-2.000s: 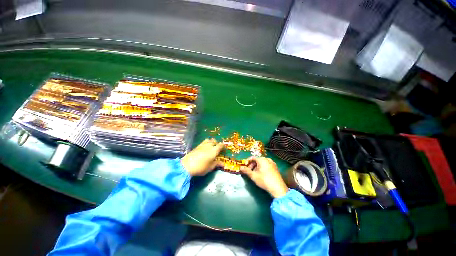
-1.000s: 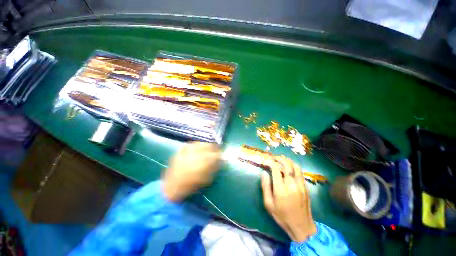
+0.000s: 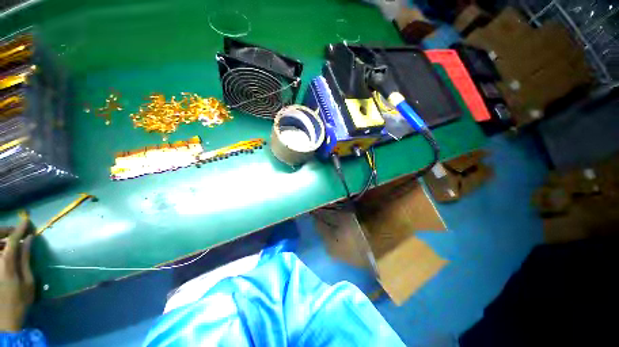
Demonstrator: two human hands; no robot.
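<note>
My left hand [image 3: 15,278] is at the left edge, partly cut off. A thin orange flex cable [image 3: 66,211] lies on the green bench, one end close to my left fingertips; another yellow-orange bit shows at the fingers. I cannot tell whether they are gripped. A row of flex cables [image 3: 156,160] lies edge to edge under glare, with more overlapped orange strips [image 3: 232,150] at its right end. A tangled heap of small flex pieces [image 3: 178,112] lies behind the row. My right hand is not in view; a blue sleeve or garment shows at the bottom.
Stacked blister trays [image 3: 34,129] stand at the left. Right of the heap are the fume fan [image 3: 258,91], tape roll [image 3: 296,137], blue soldering station [image 3: 324,112], yellow sponge [image 3: 364,114] and soldering iron [image 3: 409,112] in its stand. Solder wire [image 3: 122,268] lies along the front edge. Cardboard boxes [image 3: 407,264] are below.
The view has swung right. My right hand has left the row of strips and is out of the picture. My left hand is now at the left edge, near a separate strip.
</note>
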